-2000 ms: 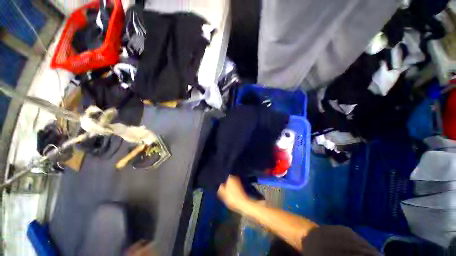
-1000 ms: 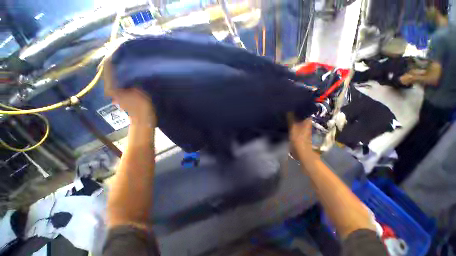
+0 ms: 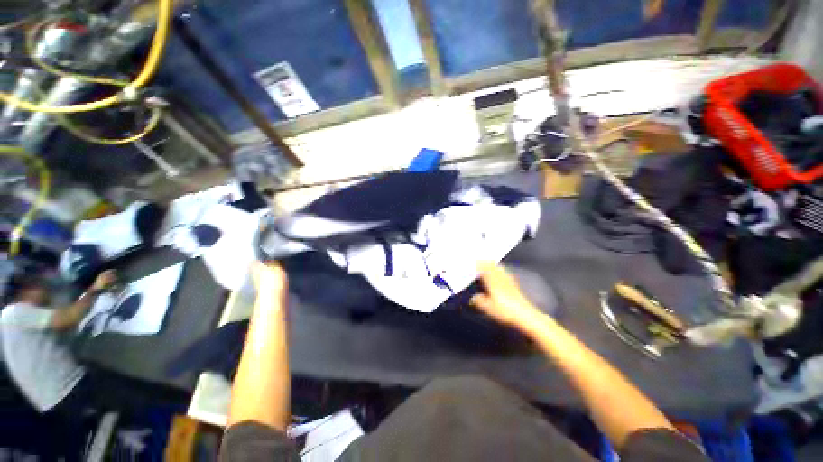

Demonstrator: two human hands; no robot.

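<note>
A garment piece (image 3: 456, 245), white with navy parts, lies bunched over the padded form (image 3: 537, 293) on the dark grey ironing table (image 3: 397, 356). My left hand (image 3: 268, 275) is at its left end, at the cloth's edge; whether the fingers hold it is blurred. My right hand (image 3: 496, 296) is at its lower right edge with fingers bent; its grip on the cloth cannot be told. The steam iron (image 3: 642, 318) with a wooden-looking handle rests on the table to the right, in neither hand, joined to a pale cloth-wrapped hose (image 3: 668, 226).
A red basket (image 3: 753, 135) with dark pieces stands at the back right. Dark cloth (image 3: 641, 194) lies beside it. A blue item (image 3: 426, 161) is on the far ledge. White and navy pieces (image 3: 203, 230) lie at left, near another person (image 3: 45, 347). A yellow hose (image 3: 135, 90) hangs upper left.
The dark cloth held up in both hands has come down onto the table, and white parts now show. The view has turned, bringing the iron and a person at left into sight.
</note>
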